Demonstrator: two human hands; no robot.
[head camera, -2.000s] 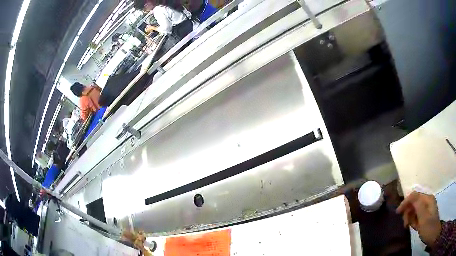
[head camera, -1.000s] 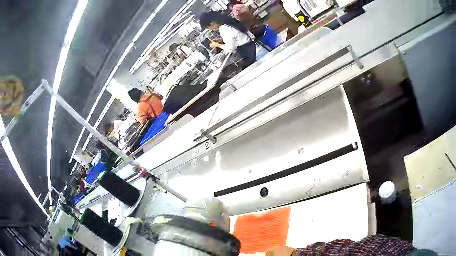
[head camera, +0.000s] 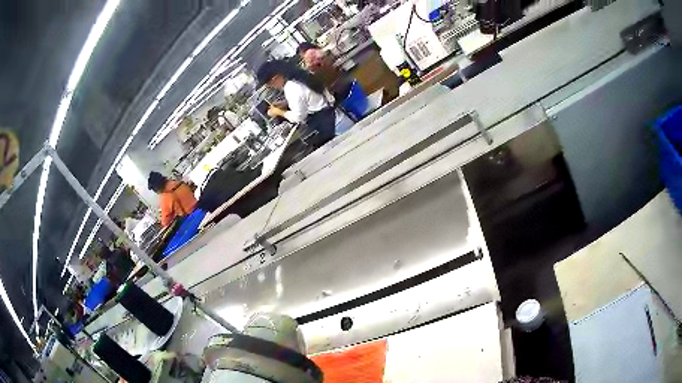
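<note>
Neither of my hands shows. Only a sliver of patterned sleeve (head camera: 535, 379) is at the bottom edge, right of centre. Nearest in front of me is the rounded handwheel end (head camera: 258, 355) of the sewing machine, cut off by the bottom edge. Two dark thread cones (head camera: 146, 308) lean on white discs to its left. An orange-red sheet (head camera: 351, 362) lies flat on the white tabletop (head camera: 441, 348) just right of the handwheel. What my hands hold or touch is hidden.
A white-capped container (head camera: 529, 315) stands right of the tabletop. Paper (head camera: 617, 340) and thin sticks lie on the pale side table (head camera: 598, 258). A blue bin (head camera: 672, 153) is at the right edge. A thread stand bar (head camera: 105, 213) rises left. Several people work beyond the metal troughs.
A hand seen at the right by the side table two seconds ago has left view. The sleeve, broad at the bottom one second ago, is nearly gone. The view has shifted, bringing in the handwheel and cones.
</note>
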